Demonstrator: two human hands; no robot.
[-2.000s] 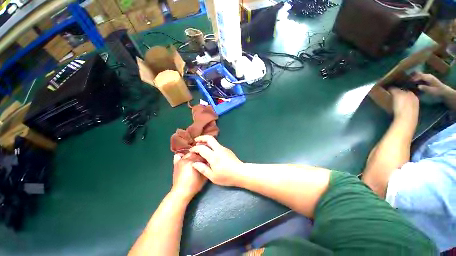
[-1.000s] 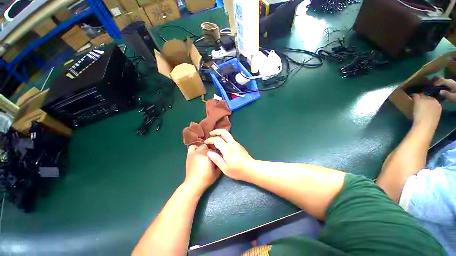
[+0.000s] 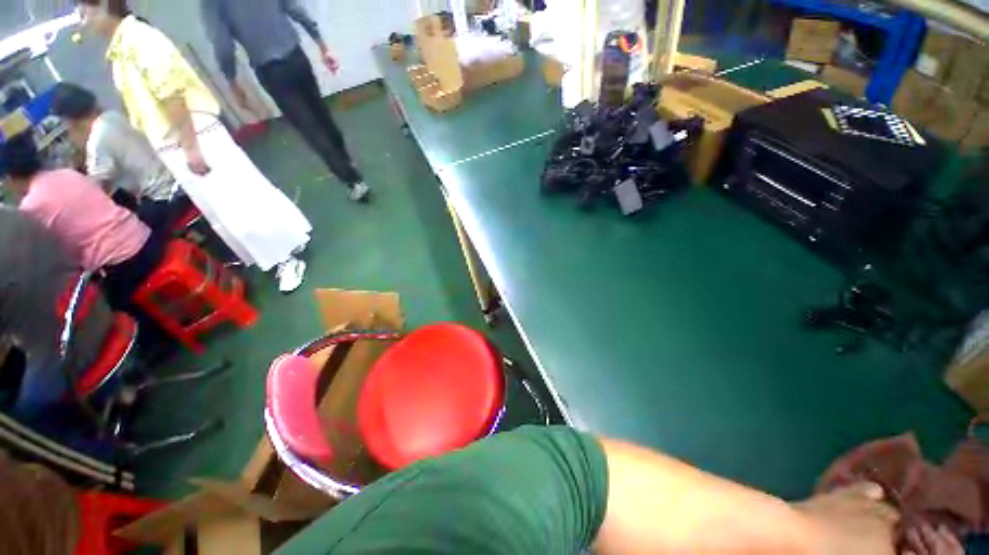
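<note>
The crumpled reddish-brown cloth (image 3: 895, 472) lies on the green bench top at the lower right edge of the picture. My left arm reaches across to it, and my left hand (image 3: 851, 518) is closed at the cloth's near side, partly cut off by the bottom edge. A few fingers of my right hand (image 3: 933, 539) show against the cloth in the lower right corner. The rest of that hand is out of the picture, so its hold is unclear.
Black adapters with cables (image 3: 618, 152) and a black equipment case (image 3: 803, 179) stand on the bench. A red round-seat chair (image 3: 434, 396) and open cartons (image 3: 228, 531) are beside the bench's left edge. Two people stand or walk in the aisle; others sit at far left.
The view has swung far left, bringing the aisle, people and red chair into sight. The blue bin and the neighbour's arms have left the picture. Hands and cloth now sit at the lower right.
</note>
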